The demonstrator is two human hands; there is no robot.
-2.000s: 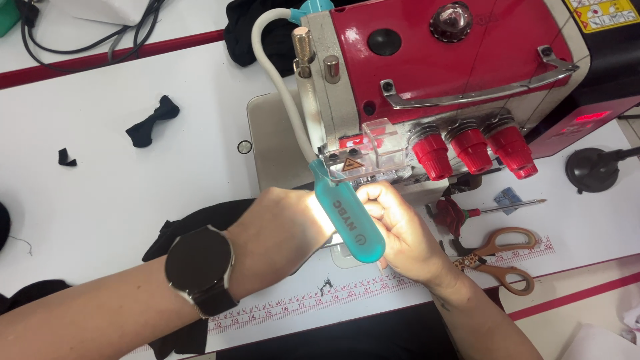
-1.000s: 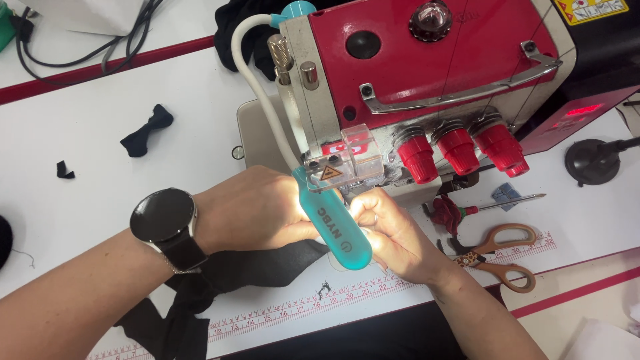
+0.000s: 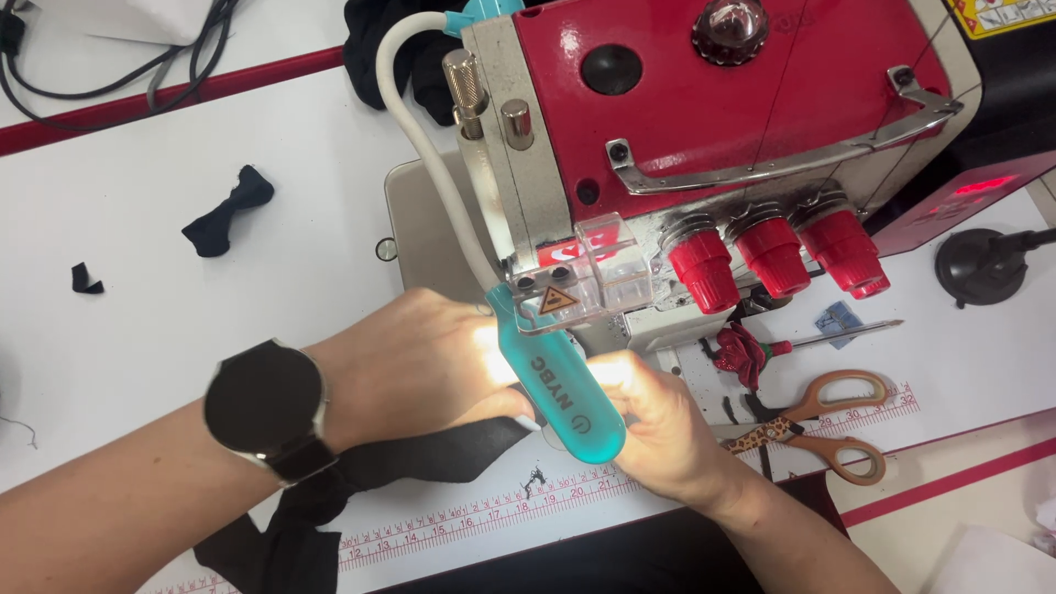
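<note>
My left hand (image 3: 421, 363), with a smartwatch on its wrist, is at the front of a red and grey overlock sewing machine (image 3: 660, 99). Its thumb rests on black fabric (image 3: 437, 454), which trails left and down over the table edge. Close by on the right, my right hand (image 3: 660, 421) has its fingers curled near the needle area; what lies between them is hidden. A teal clip-on lamp (image 3: 561, 379) on a white flexible neck covers the gap between the hands and the fingertips. Just above the lamp sits a clear plastic guard (image 3: 577, 280).
Leopard-print scissors (image 3: 837, 396) and a red rose-topped pen (image 3: 747, 351) lie right of my right hand. Black fabric scraps (image 3: 231, 210) lie at the left. A printed ruler (image 3: 462, 524) runs along the front edge. Black cables (image 3: 173, 49) are at the upper left; a black suction base (image 3: 978, 268) stands at the right.
Both hands have stayed close together at the front of the machine. The black fabric below my left wrist has shifted and shows more to the right of the watch than two seconds ago.
</note>
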